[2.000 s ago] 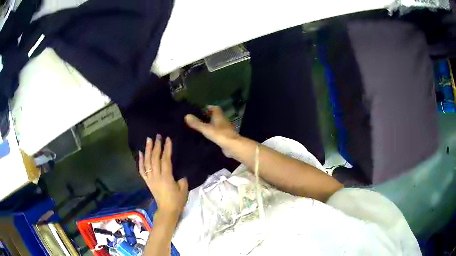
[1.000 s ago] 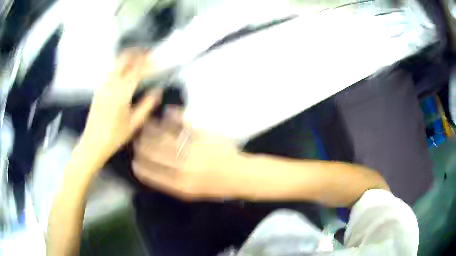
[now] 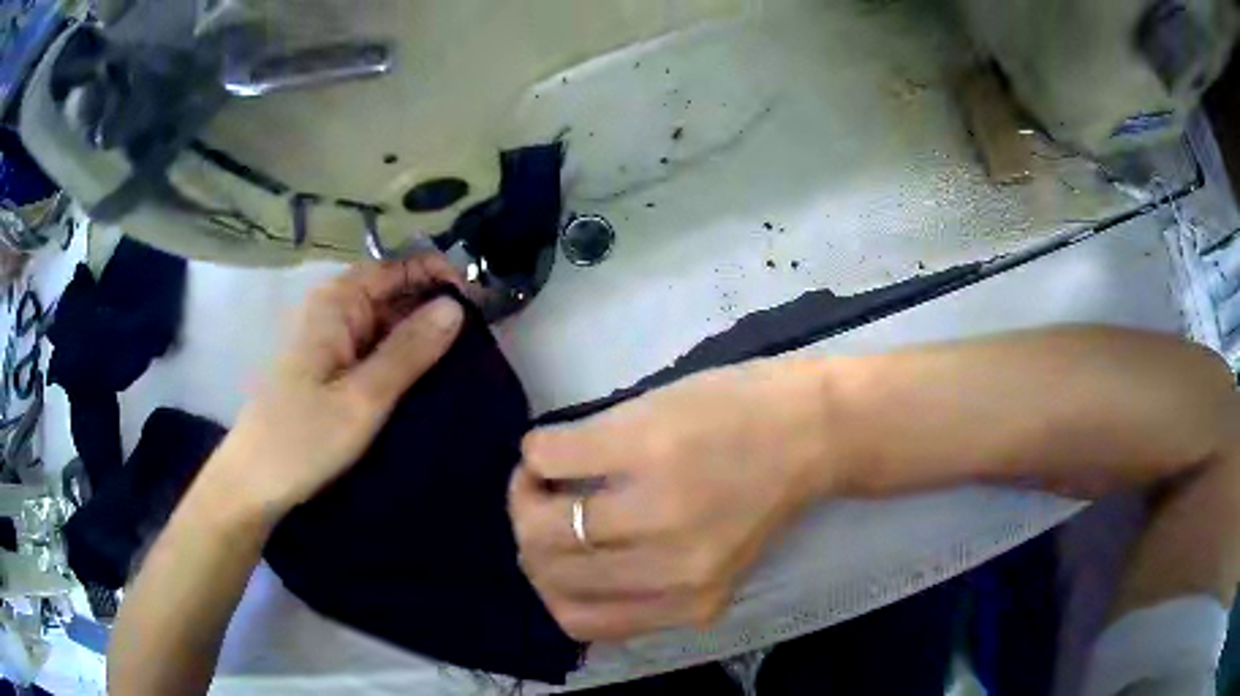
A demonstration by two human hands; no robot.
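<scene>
A black garment piece point(image 3: 408, 517) lies on the white sewing table point(image 3: 884, 544), with loose threads at its lower edge. My left hand point(image 3: 360, 374) pinches its upper edge between thumb and fingers, right beside the presser foot area point(image 3: 483, 279) of the cream sewing machine point(image 3: 449, 123). My right hand point(image 3: 666, 503), with a ring on one finger, is curled over the cloth's right edge and grips it; its fingertips are hidden. The needle cannot be made out. A round metal disc point(image 3: 588, 239) sits on the bed right of the presser foot.
More dark cloth point(image 3: 123, 326) lies bunched on the table at the left. A black-edged gap point(image 3: 843, 306) runs between the machine bed and the table. The machine's arm base point(image 3: 1115, 82) stands at the upper right. Printed ruler marks follow the table's curved front edge.
The view has moved from the lap, through a blurred reach, to close over the machine. Both hands are now at the presser foot area, holding the black cloth on the table.
</scene>
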